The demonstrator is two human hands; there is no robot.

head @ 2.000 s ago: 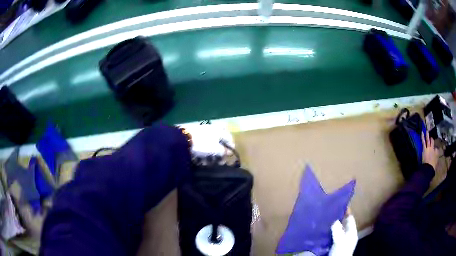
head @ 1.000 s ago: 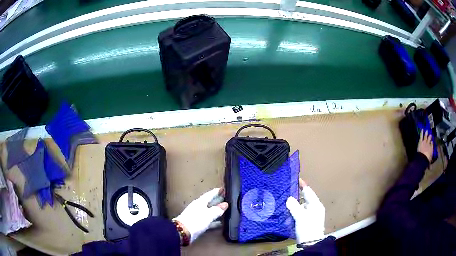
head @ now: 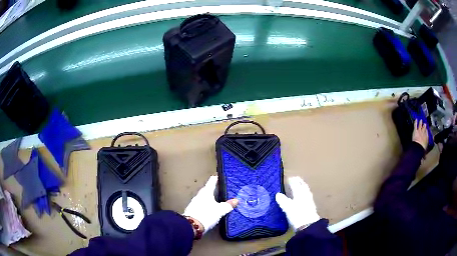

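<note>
A black speaker (head: 252,187) lies face up on the bench with its carry handle at the far end. A blue mesh panel (head: 250,175) covers its front below the triangle-patterned part. My left hand (head: 208,206), in a white glove with bare fingertips, is at the speaker's left edge, its thumb on the panel. My right hand (head: 299,204), also gloved, rests at the right edge, thumb against the rim. An unfitted speaker (head: 128,187) with a white cone lies to the left, its lower part hidden by my left sleeve.
Blue and grey panels (head: 60,136), nippers (head: 72,220) and crumpled wrapping (head: 12,220) lie at left. A black speaker (head: 199,57) stands on the green conveyor (head: 280,65). At right, another person's hand (head: 420,134) touches a blue-fronted speaker (head: 407,117).
The blue panel has moved left from a skewed position and now sits squarely within the speaker's front. My left thumb has moved onto the panel. My right hand has shifted slightly left.
</note>
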